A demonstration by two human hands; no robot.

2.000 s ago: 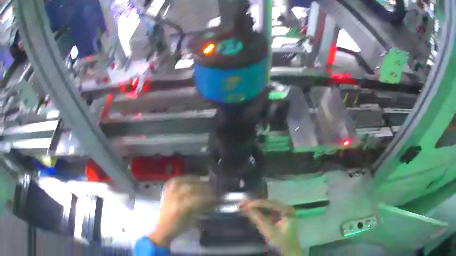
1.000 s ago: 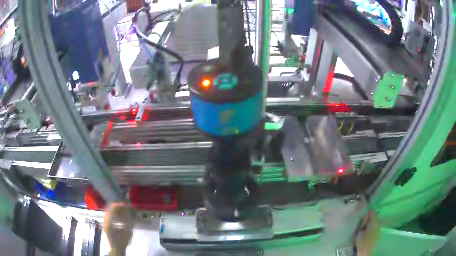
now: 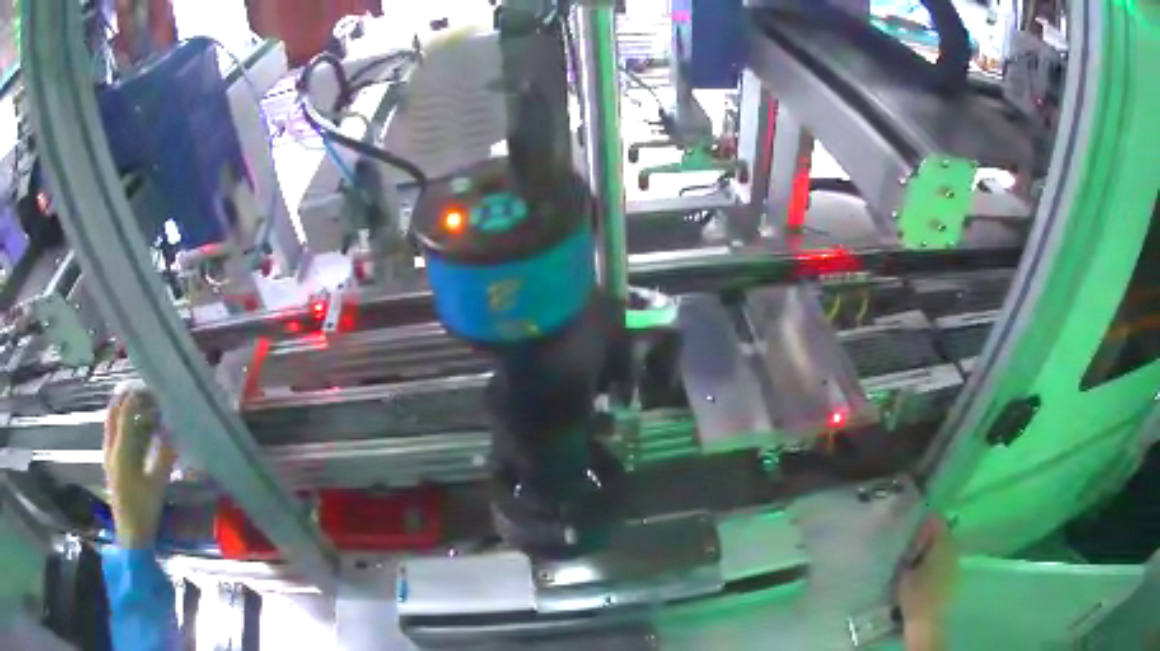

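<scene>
The black camera-like cylinder with a blue band [image 3: 511, 295] stands upright at the centre. A silver carriage [image 3: 649, 560] sits on the linear slide [image 3: 471, 582], under and to the right of the cylinder's lower end. My left hand [image 3: 134, 464], with a blue sleeve, is raised at the far left beside the frame post; whether it holds anything is unclear. My right hand [image 3: 926, 579] is at the bench's right side, over or beside a small silver plate [image 3: 873, 623]. Its fingers are blurred. No workpiece can be made out.
Aluminium posts curve up at the left [image 3: 140, 286] and right [image 3: 1037, 254]. Red bins [image 3: 379, 519] lie behind the bench. Conveyor rails [image 3: 369, 420] run across behind them. Slanted metal plates [image 3: 731, 375] stand right of the cylinder, near a red light.
Both hands have left the carriage area since the oldest frame. My left hand has since moved further left and up; my right stays at the right edge. The carriage has shifted right relative to the cylinder.
</scene>
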